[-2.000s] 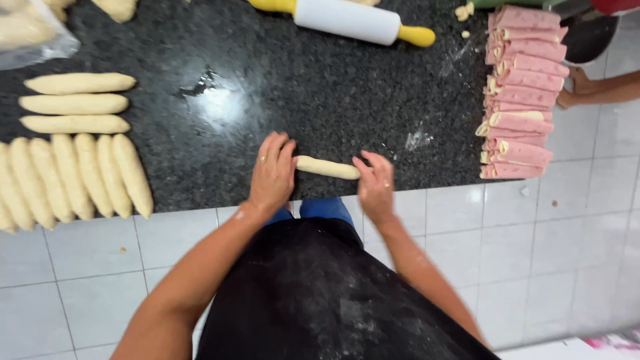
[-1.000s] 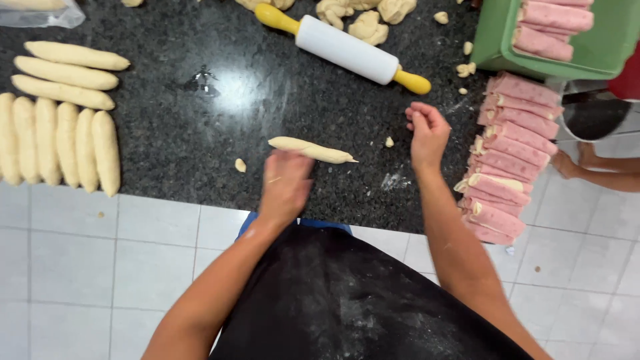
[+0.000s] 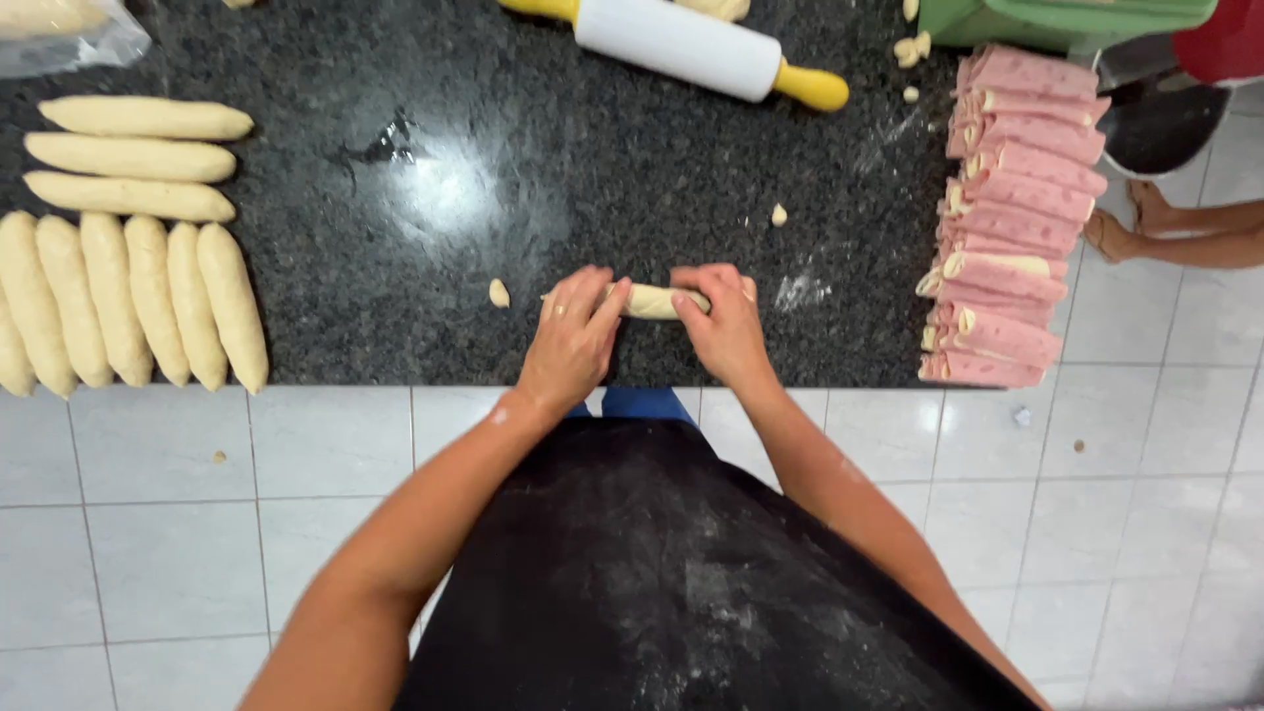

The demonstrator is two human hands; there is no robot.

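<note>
A short dough roll (image 3: pixel 652 302) lies crosswise near the front edge of the dark granite counter. My left hand (image 3: pixel 576 331) covers its left end, and my right hand (image 3: pixel 723 318) covers its right end; the fingers of both rest over the dough. Whether they grip it or only press on it cannot be told. Small dough scraps lie to the left (image 3: pixel 500 293) and above right (image 3: pixel 779 214) of my hands. Several finished-looking dough logs (image 3: pixel 146 117) are lined up at the far left, three crosswise above a row of upright ones (image 3: pixel 117 296).
A white rolling pin (image 3: pixel 676 47) with yellow handles lies at the back. Rolled ham and cheese slices (image 3: pixel 1022 212) form a long stack on the right, below a green tub (image 3: pixel 1066 22). Another person's feet (image 3: pixel 1126 222) are beyond the counter, near a dark pan (image 3: pixel 1160 123).
My right hand, raised apart from the dough one second ago, is now on its right end. My left hand is on the left end. Dough scraps lie beside my hands that the oldest frame does not show.
</note>
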